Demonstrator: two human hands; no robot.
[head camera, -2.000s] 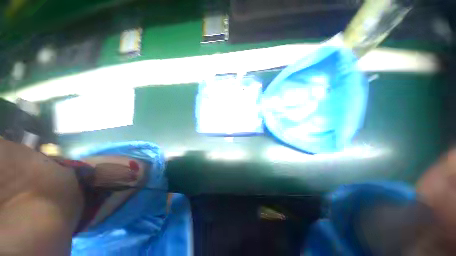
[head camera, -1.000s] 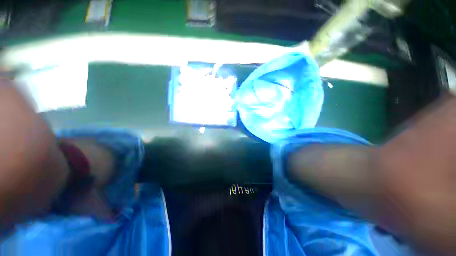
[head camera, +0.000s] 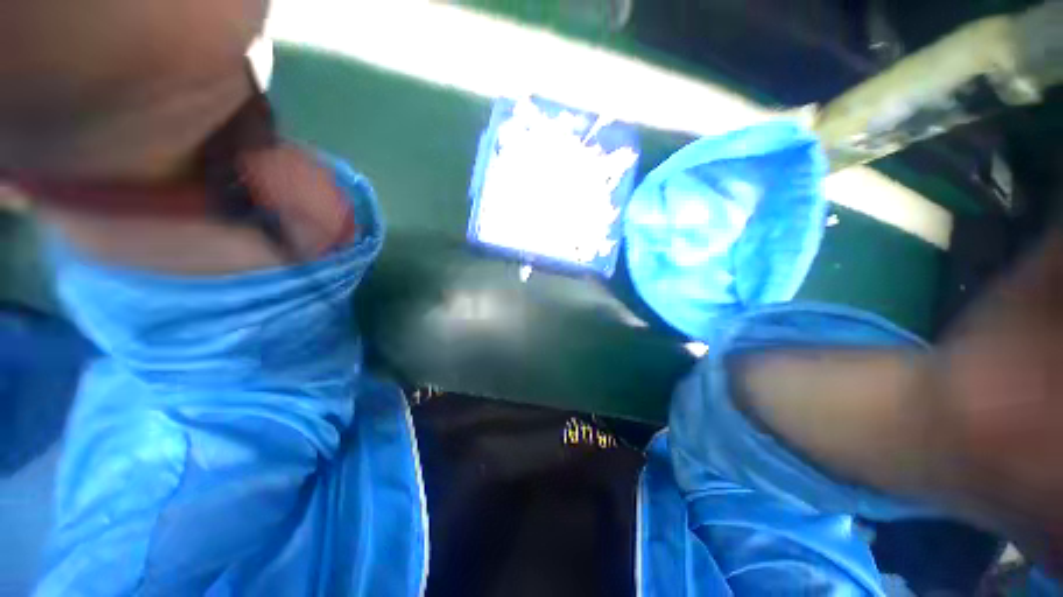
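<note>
My left hand (head camera: 128, 93) is large and blurred at the upper left, cut off by the picture's edge, with a dark red strap at the wrist; its fingers cannot be made out. My right hand (head camera: 1020, 385) is blurred at the right edge and also cut off. Whether either holds anything is not visible. The shallow blue parts tray (head camera: 554, 187), heaped with bright white parts, lies on the green bench between my forearms. The crumpled light blue work cap (head camera: 723, 233) lies against its right side.
A white strip (head camera: 466, 53) runs slanting behind the tray. A tape-wrapped post (head camera: 921, 99) stands behind the cap at the upper right. Small white bits lie on the bench (head camera: 513, 332) near the tray and cap. Dark equipment shows at the far right.
The view has turned, so the bench now slants down to the right. My left hand has moved up in the picture. The paper sheet and belt phones no longer show at the upper left.
</note>
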